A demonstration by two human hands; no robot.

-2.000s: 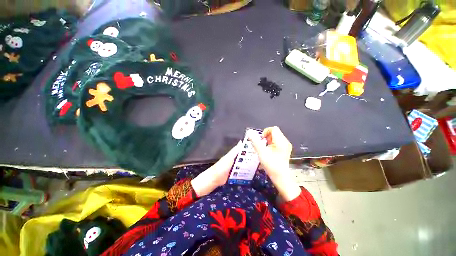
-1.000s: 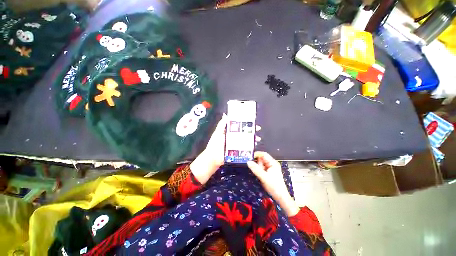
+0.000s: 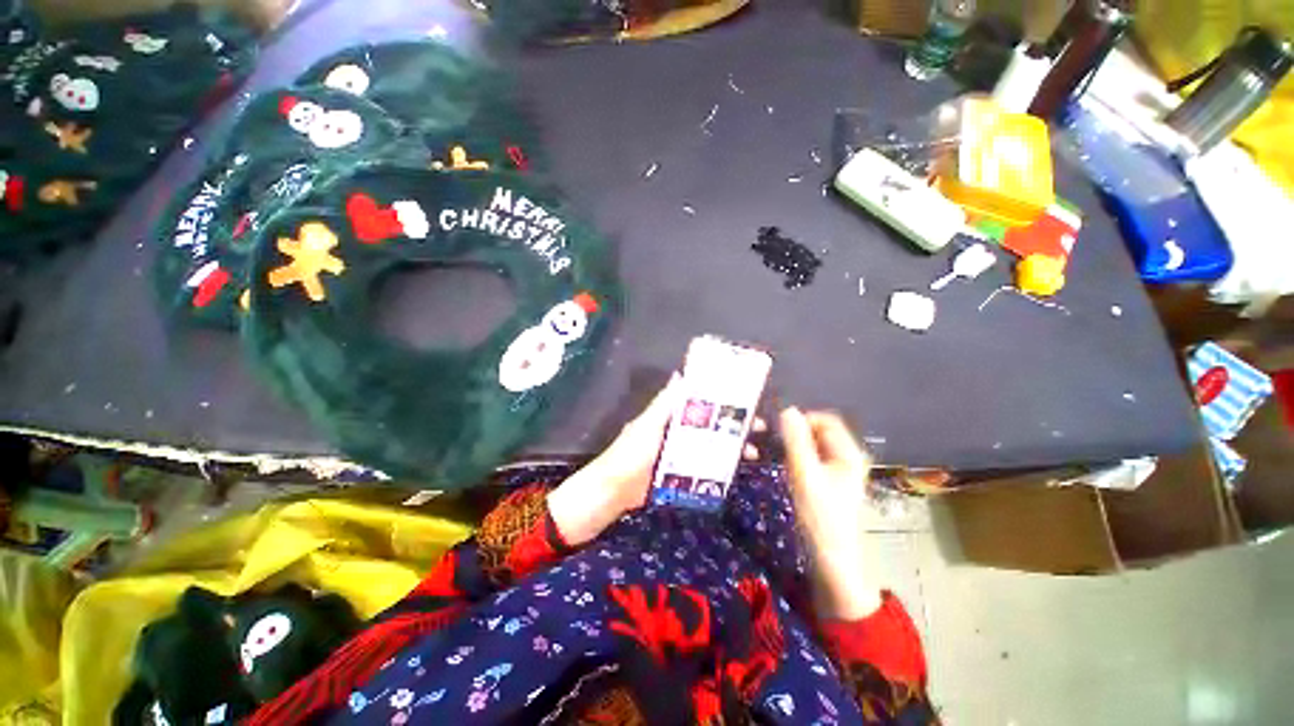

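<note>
A smartphone (image 3: 714,423) with a lit, mostly white screen is held upright over the table's front edge. My left hand (image 3: 632,461) holds it from the left side and behind, with fingertips showing at its right edge. My right hand (image 3: 827,468) is just right of the phone, apart from it, slightly blurred, with nothing visible in it; its fingers look bent. A dark green plush wreath (image 3: 433,390) with a snowman, gingerbread man and white lettering lies flat on the table to the left.
More wreaths (image 3: 213,213) lie behind and at far left. On the dark table (image 3: 667,185) are a black bead pile (image 3: 786,257), a white rounded piece (image 3: 911,311), a pale green-white case (image 3: 898,199) and a yellow box (image 3: 1005,159). Cardboard boxes (image 3: 1029,525) stand below right. A yellow bag (image 3: 284,546) is below left.
Compared with a second ago, the phone has moved lower and right and tilts slightly. My right hand has moved right, away from the phone's lower edge. The wreath has not moved.
</note>
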